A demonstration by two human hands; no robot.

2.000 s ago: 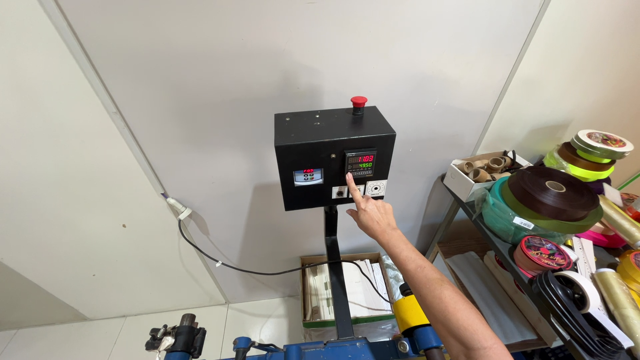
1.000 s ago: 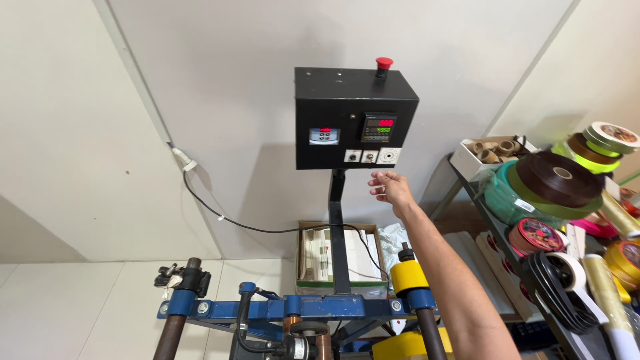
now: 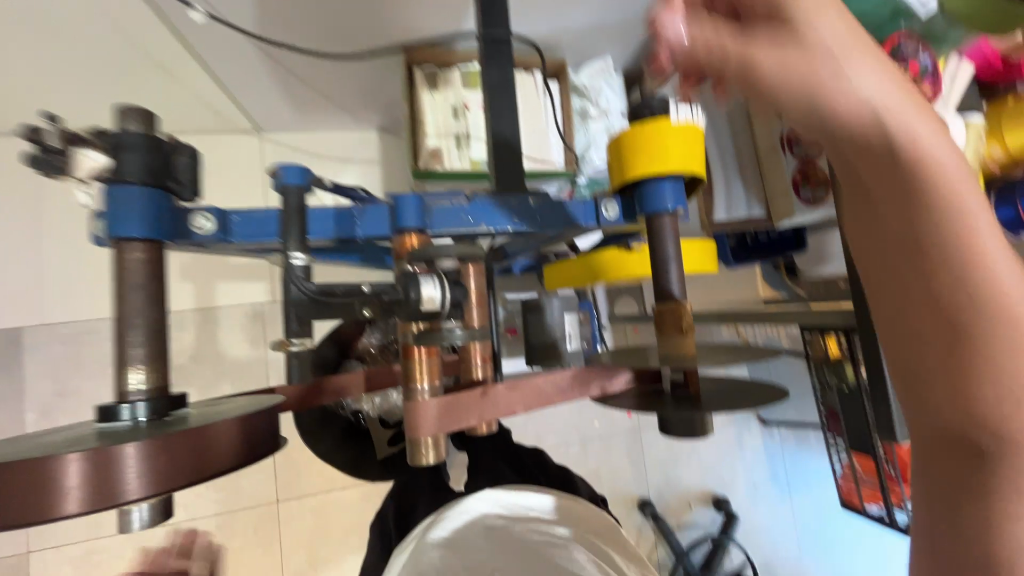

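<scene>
My right hand [image 3: 712, 48], blurred, hangs in the air above the yellow pulley guard [image 3: 656, 152] of a blue-framed winding machine; nothing shows in it, and its fingers are too smeared to read. At the bottom left, just under the large roll of brown ribbon [image 3: 144, 472], the blurred edge of my left hand [image 3: 180, 554] comes into view. A brown ribbon [image 3: 504, 396] runs past copper rollers [image 3: 422, 360] toward a reel with two dark discs [image 3: 692, 392] on the right shaft.
The blue frame [image 3: 336, 228] spans the view. Behind it stand a black post [image 3: 500, 104] and a box of papers [image 3: 448, 120]. A black cable [image 3: 320, 52] hangs at the wall. Ribbon rolls lie at the upper right, above a black wire rack [image 3: 856, 448].
The view has tilted far down, from the black control box to the machine. My right hand has left the control panel, where a finger pointed at the display. My left hand has come into view.
</scene>
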